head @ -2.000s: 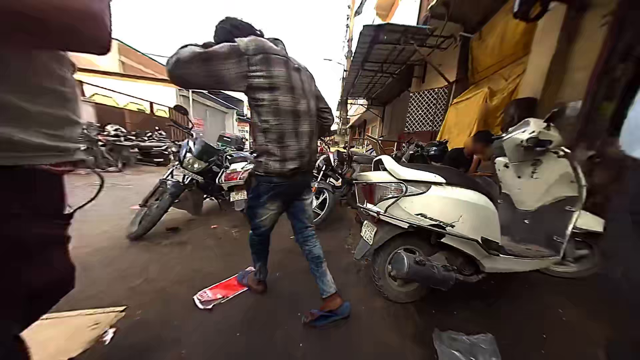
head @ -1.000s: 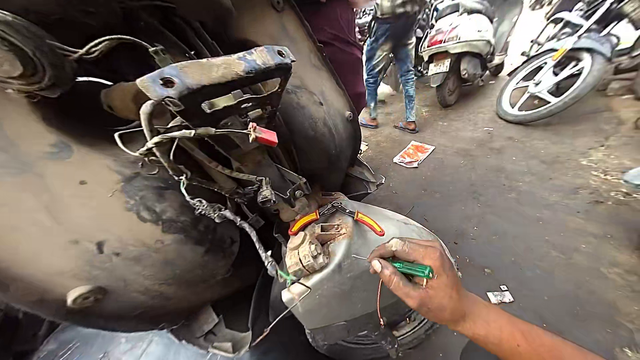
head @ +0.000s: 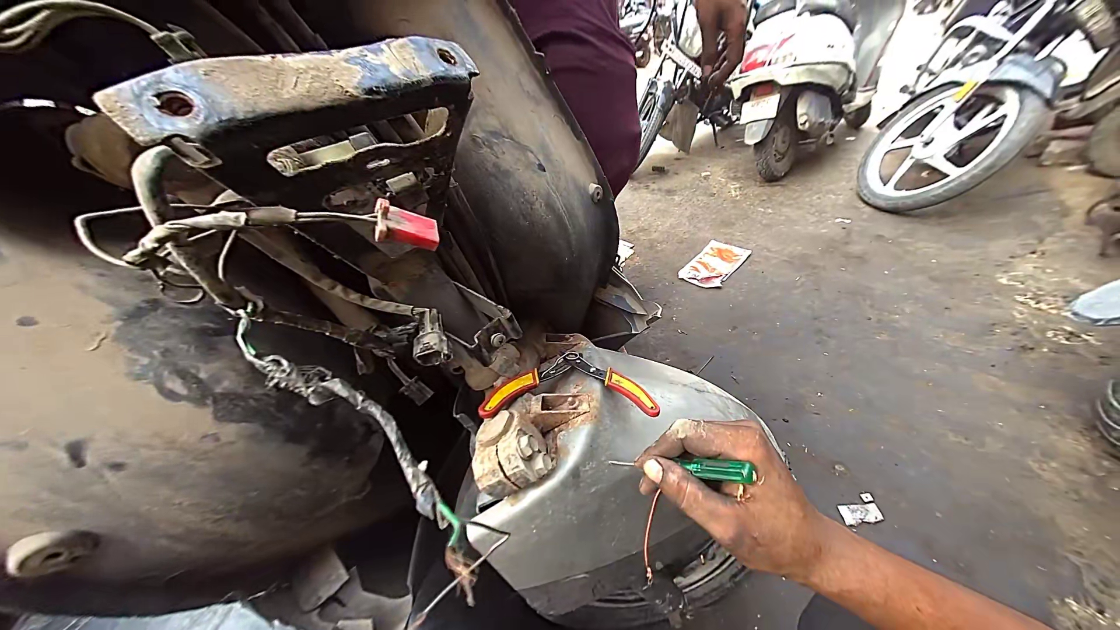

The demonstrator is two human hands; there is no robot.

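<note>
My right hand (head: 735, 494) grips a small screwdriver with a green handle (head: 719, 471), its thin shaft pointing left over the grey front fender (head: 612, 516) of a scooter. A thin copper-coloured wire (head: 648, 538) hangs below the fingers. Wire strippers with red and yellow handles (head: 510, 393) lie spread on top of the fender, beside a rusty caliper-like metal part (head: 512, 451). Left of them runs a worn wiring harness (head: 350, 394), frayed at its lower end near a green wire (head: 449, 516). A red connector (head: 408, 227) hangs by the metal bracket (head: 289, 83). My left hand is out of view.
A person in maroon trousers (head: 582, 79) stands just beyond the scooter's body panel (head: 534, 166). A parked white scooter (head: 801, 61) and a motorcycle's front wheel (head: 954, 144) are farther back. A printed wrapper (head: 714, 264) and a scrap (head: 860, 513) lie on the ground.
The view has swung from the street down to the opened scooter. Since one second ago my right hand with the screwdriver has barely moved. The person in jeans is out of view; another person's hand now shows above.
</note>
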